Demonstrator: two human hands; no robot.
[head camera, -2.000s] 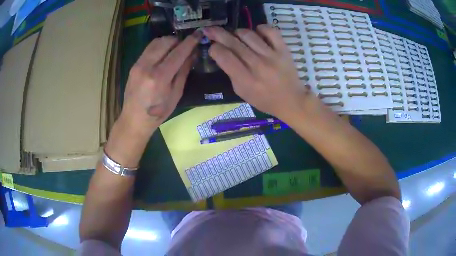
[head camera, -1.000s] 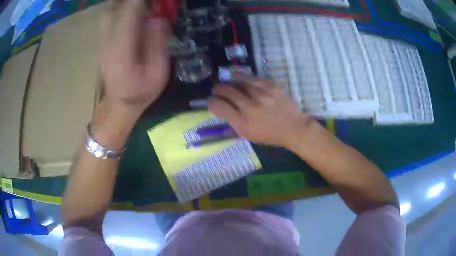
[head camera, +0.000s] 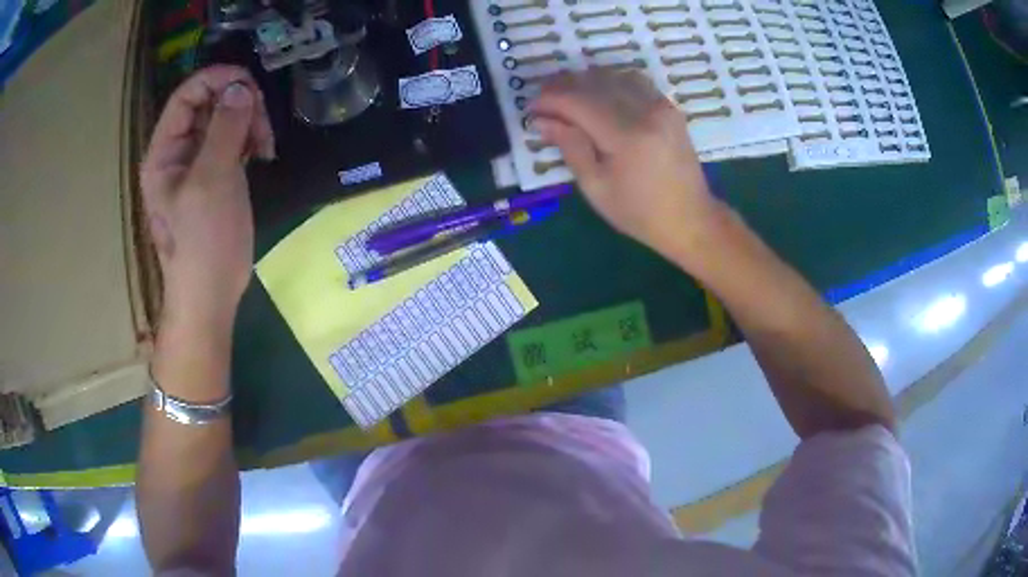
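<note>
The parts tray (head camera: 733, 130), a white sheet with rows of dumbbell-shaped modules, lies at the upper right. My right hand (head camera: 631, 147) is over its left columns, fingertips down at the sheet; whether they hold a module is hidden. My left hand (head camera: 203, 180) is raised at the left of the fixture, fingers curled and apart, with nothing visible in it. The test fixture's black base (head camera: 389, 141) is at the top, with a silvery press mechanism (head camera: 295, 40) above and beside a clear-grey round nest (head camera: 338, 92). No module can be made out in the nest.
A yellow label sheet (head camera: 299, 282) lies below the fixture, with purple and dark blue pens (head camera: 434, 231) on it. Brown cardboard sheets (head camera: 68, 203) are stacked at the left. White stickers (head camera: 440, 86) and a red wire are on the base. A green station label (head camera: 581, 340) is near the bench edge.
My left hand has left the fixture's red handle area and is lower. My right hand has moved from beside the fixture onto the tray. The view has shifted, with the fixture now further left.
</note>
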